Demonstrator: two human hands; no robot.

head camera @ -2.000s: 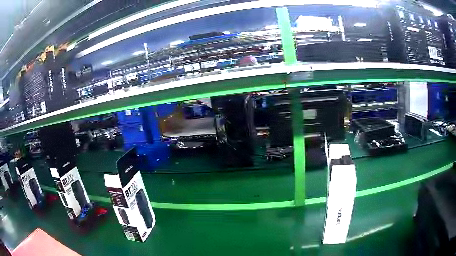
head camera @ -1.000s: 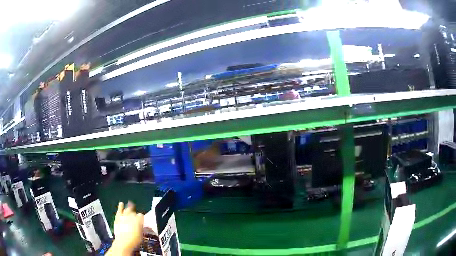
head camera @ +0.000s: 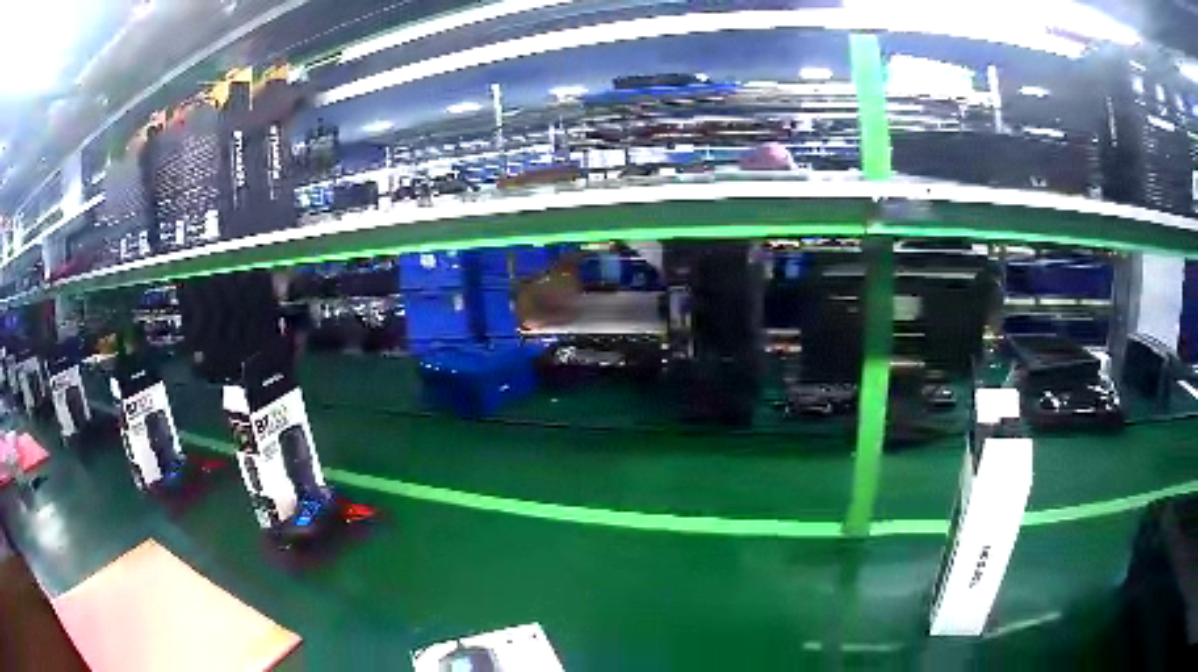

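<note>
A white printed box (head camera: 486,651) shows at the bottom edge of the picture, mostly cut off, with a dark device picture on it. A printed carton with a raised black flap (head camera: 280,453) stands upright at left on the green bench (head camera: 631,473). A small blue-and-black piece (head camera: 310,509) lies at its foot beside red. A plain white carton (head camera: 983,536) stands upright at right, its top open. Neither of my hands is in view.
More printed cartons (head camera: 153,437) stand in a row to the left. A pink board (head camera: 171,610) lies at lower left. A shelf (head camera: 631,210) crosses above, bearing black printed cartons (head camera: 258,164). Blue bins (head camera: 460,322) stand on the far side. A dark shape (head camera: 1167,565) is at lower right.
The hand seen at the printed carton one second ago has left the picture. That carton's place in the row is empty, and a white box now shows at the bottom edge. The view has shifted.
</note>
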